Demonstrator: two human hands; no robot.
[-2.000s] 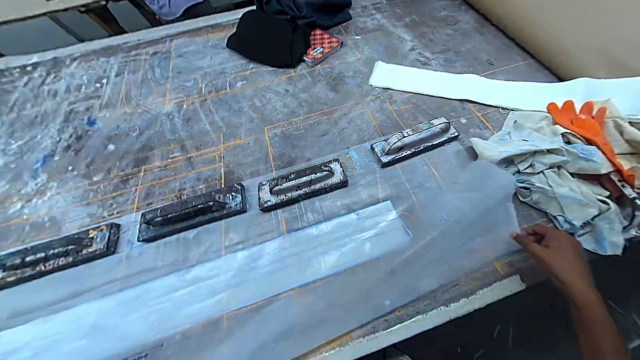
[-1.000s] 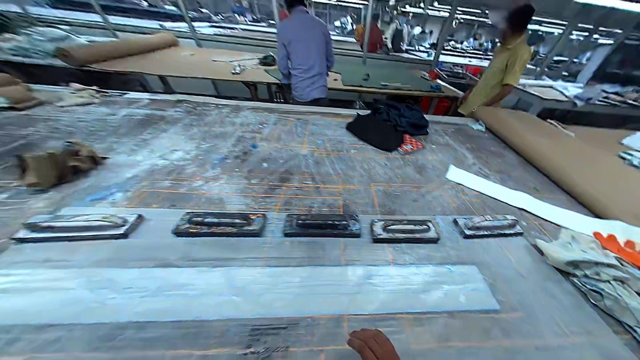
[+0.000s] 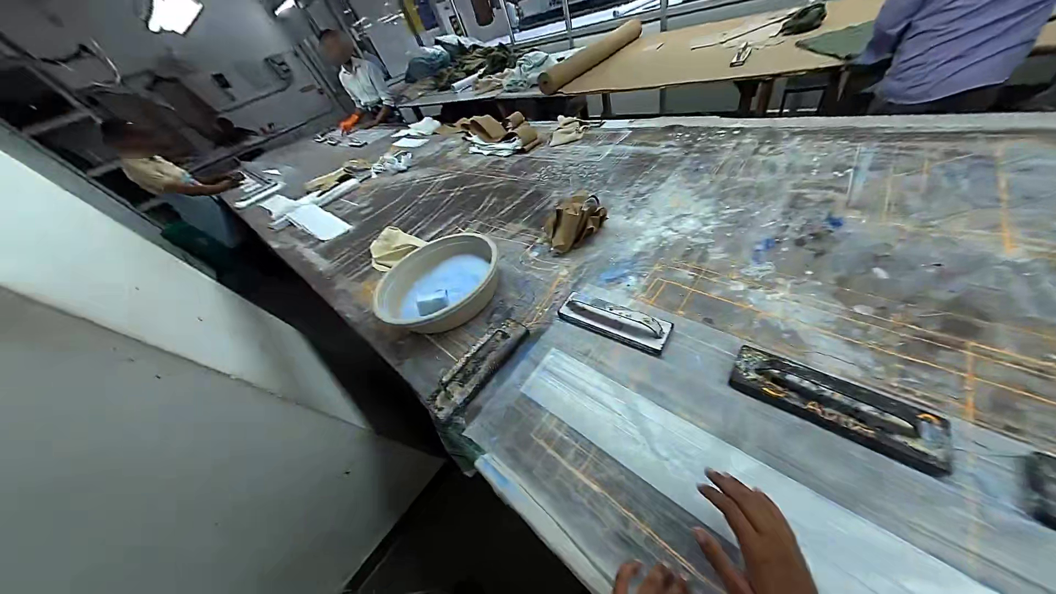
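Observation:
A clear plastic sheet [image 3: 672,367] lies over the table, with a long white strip [image 3: 660,437] beneath or on it; the layering is unclear. Over the strip's near edge, my right hand [image 3: 763,536] has its fingers apart and empty. Only the fingertips of my left hand [image 3: 652,579] show at the bottom edge, spread on or just above the sheet; the rest is out of frame. Beyond the strip, a white-based block with a handle [image 3: 619,322] and a dark handled block [image 3: 841,408] rest along the sheet's far edge. Another dark handled block [image 3: 478,371] sits at its left end.
A beige basin [image 3: 483,289] holds bluish liquid and a small block. Crumpled brown cloth [image 3: 575,223] lies behind it. A pale panel [image 3: 165,396] stands at left across a dark gap from the table edge. Co-workers stand at the far left and behind the table.
The view has swung far left. My right hand, which held the sheet's right corner two seconds ago, has let go and is over the sheet with its fingers apart. My left fingertips are now in view.

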